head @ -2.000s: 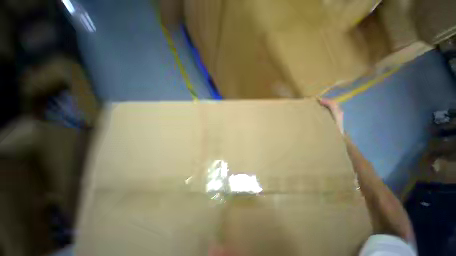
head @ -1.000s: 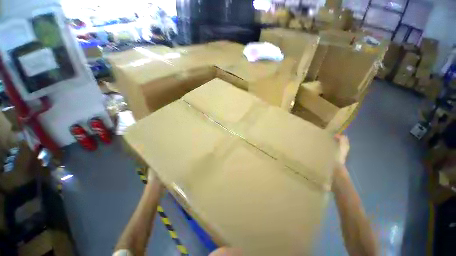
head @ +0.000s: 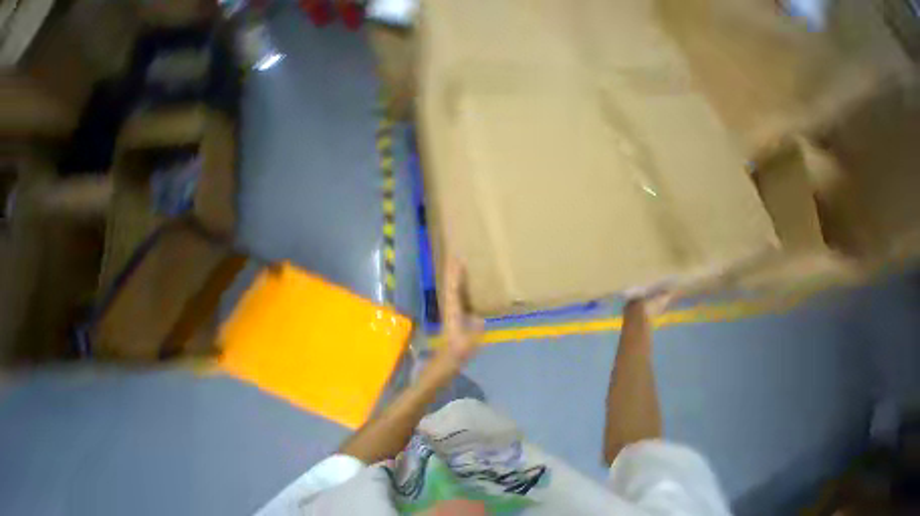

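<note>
A large closed brown carton [head: 575, 191] lies ahead of me over a blue pallet [head: 427, 237], with a tape strip across its top. My left hand [head: 459, 312] is flat against the carton's near left corner, fingers pointing up along its side. My right hand [head: 649, 300] is at the carton's near edge, its fingers partly hidden under or behind the edge. The picture is blurred, and I cannot tell whether the carton is fully resting on the pallet.
An orange trolley deck [head: 315, 341] is on the floor at my left. Open cartons [head: 166, 282] stand beyond it at the left. More cartons [head: 857, 171] stand at the right. A yellow-black line [head: 387, 202] and a yellow line [head: 550, 330] mark the floor.
The carton has moved away from my body, to over the blue pallet. My left hand has shifted to its near left corner, my right to its near edge. The view has tipped down, showing the orange deck.
</note>
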